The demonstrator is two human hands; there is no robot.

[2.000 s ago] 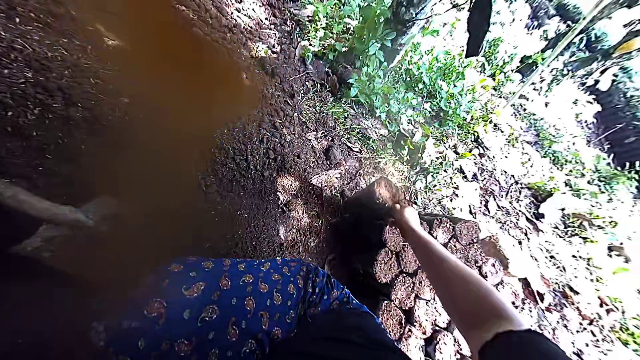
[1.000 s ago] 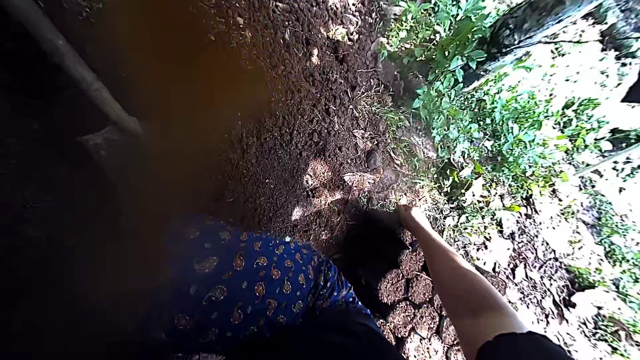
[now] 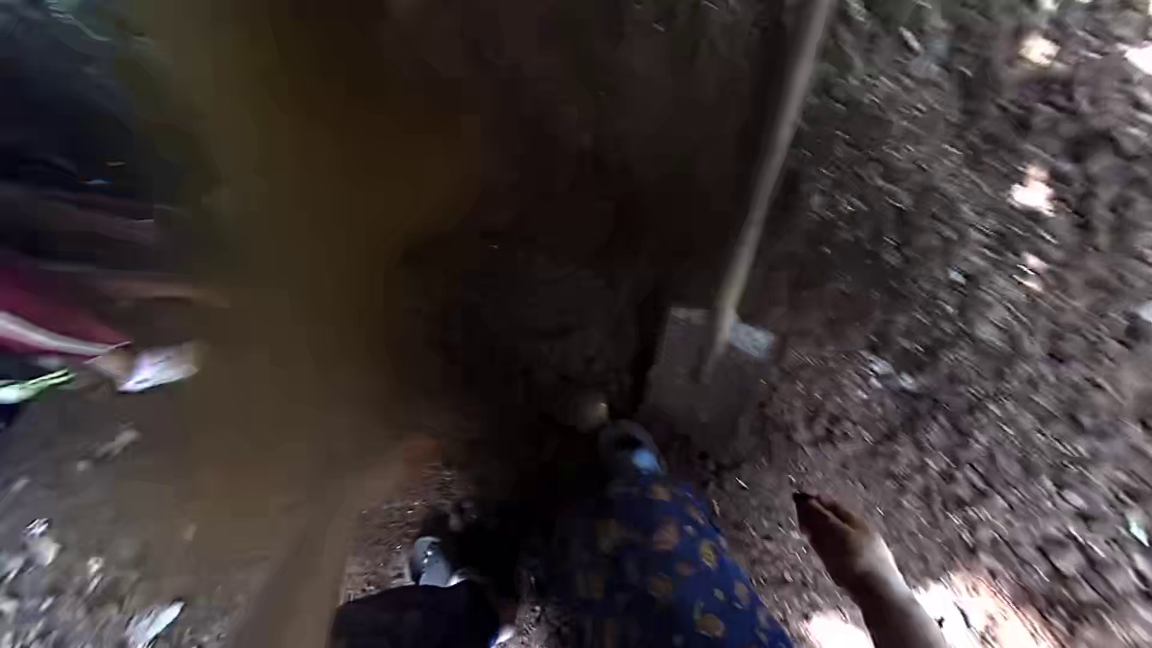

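My right hand (image 3: pixel 841 537) is at the lower right over the dark soil, holding nothing, its fingers loosely extended and their tips dark. My left hand (image 3: pixel 400 463) is at the lower left, mostly veiled by a brown blur over the view; whether it holds anything is hidden. Between and beyond the hands, a shovel's flat metal blade (image 3: pixel 706 382) lies against the soil, its long handle (image 3: pixel 774 171) running up to the top edge. Neither hand visibly touches the shovel. Below the blade is the blue patterned cloth (image 3: pixel 666 567) of my clothing.
Loose soil (image 3: pixel 909 297) with sunlit spots covers the right side. A shoe (image 3: pixel 432 560) shows near the bottom, and another (image 3: pixel 630 445) beside the blade. At the left edge is blurred dark red cloth (image 3: pixel 49 310) with a white stripe, perhaps another person's clothing.
The view has swung strongly away from the stacked soil-filled bags and green plants. My right hand, earlier at a bag by the stack, is now over bare soil with nothing in it.
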